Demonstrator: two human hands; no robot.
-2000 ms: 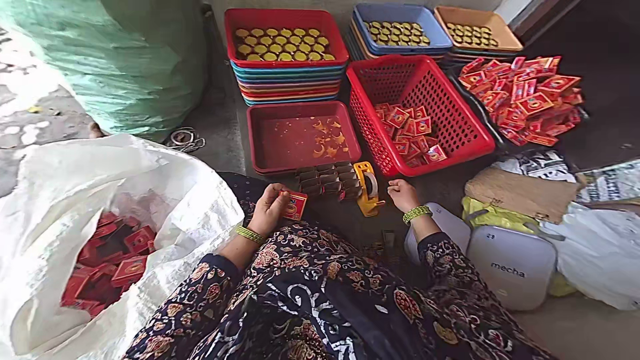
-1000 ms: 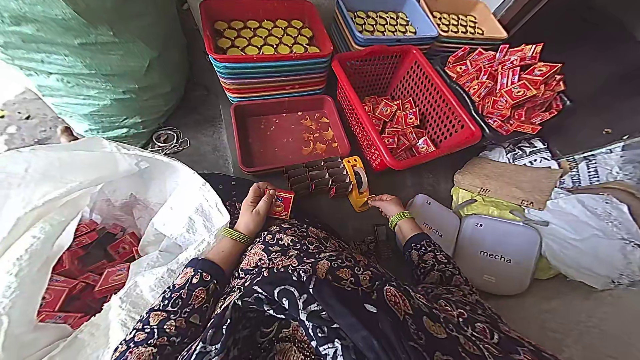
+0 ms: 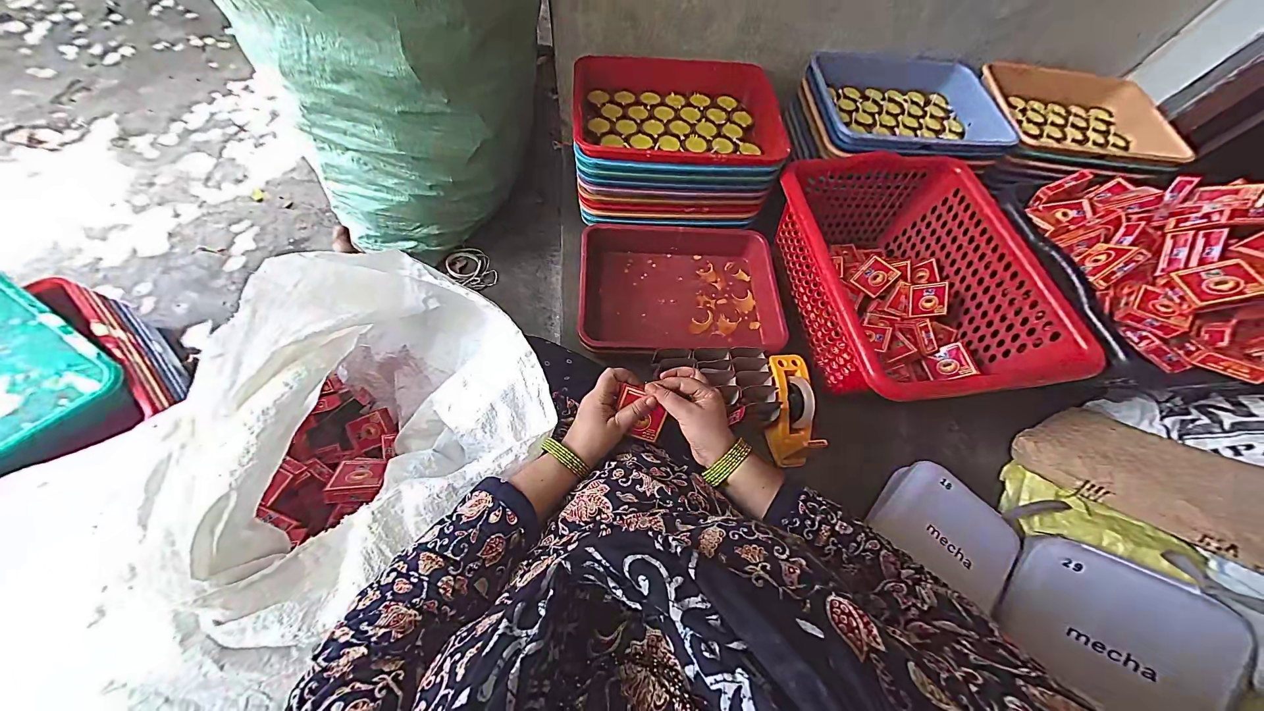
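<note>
My left hand (image 3: pixel 604 415) grips a small red printed cardboard box (image 3: pixel 647 420) above my lap. My right hand (image 3: pixel 694 410) has its fingertips pinched at the box's upper right edge; whether it holds tape or a flap is too small to tell. Just beyond my hands lies a divided cardboard grid (image 3: pixel 731 373), partly hidden by the right hand. A yellow tape dispenser (image 3: pixel 790 415) with a roll of tape stands right of the grid. More red boxes (image 3: pixel 908 306) lie in a red perforated plastic basket (image 3: pixel 1027 336).
A white woven sack (image 3: pixel 474 336) with red boxes lies open at left. Beyond the grid is a red tray (image 3: pixel 681 331) with orange scraps, before stacked trays (image 3: pixel 681 178) of yellow-topped round pieces. Loose red boxes (image 3: pixel 1175 257) pile at right, above grey lids (image 3: pixel 1126 622).
My right hand has moved left from beside the tape dispenser to the red box in my left hand. The view has shifted, showing more on the left.
</note>
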